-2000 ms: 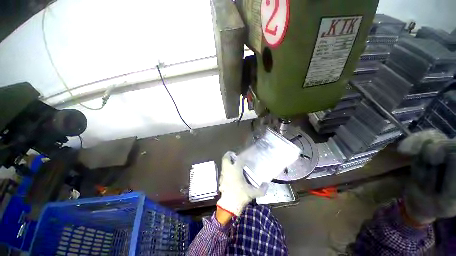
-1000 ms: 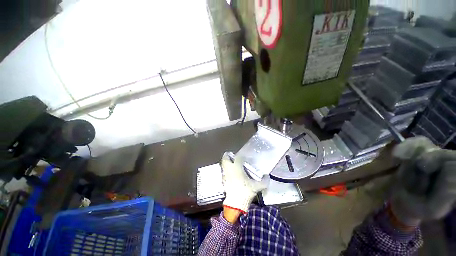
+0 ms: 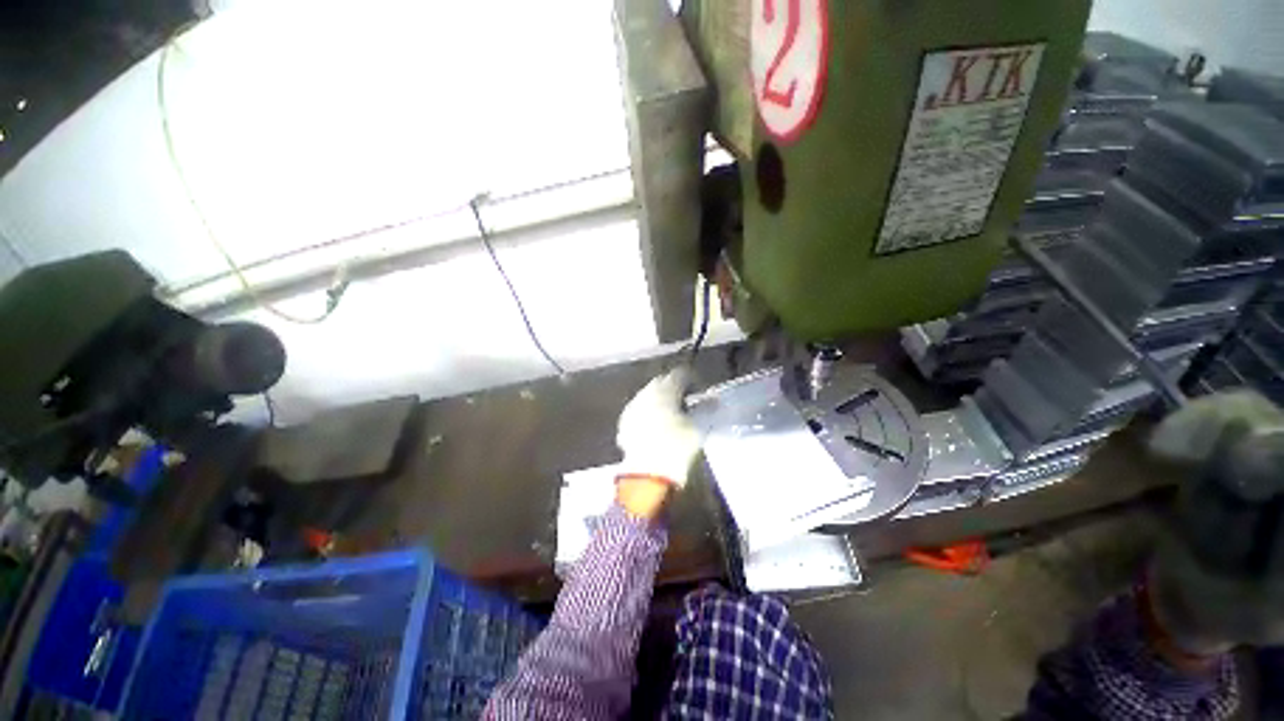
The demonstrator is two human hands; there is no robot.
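Observation:
A silver-white aluminium workpiece (image 3: 777, 458) lies tilted over the left part of the round machine table (image 3: 901, 472), below the green drill press head (image 3: 901, 169). The chuck (image 3: 822, 369) is just beyond its upper right edge. My left hand (image 3: 659, 430), in an off-white glove with an orange-red cuff, holds the workpiece at its left edge; the fingertips are partly hidden. My right hand (image 3: 1222, 465), in a greyer glove, is blurred at the right edge, closed around the end of the feed lever (image 3: 1091, 310).
A white workpiece (image 3: 577, 518) lies on the bench left of the table. A shallow tray (image 3: 806, 563) is below the table. A blue crate (image 3: 282, 578) stands lower left. Grey ribbed stacks (image 3: 1127, 226) rise at right. An orange-red item (image 3: 951, 556) is at the bench edge. A second machine (image 3: 141, 345) is far left.
My left hand has moved up to the workpiece's upper left side, and the workpiece has turned and come lower. My right hand stays at the lever. The view has shifted slightly.

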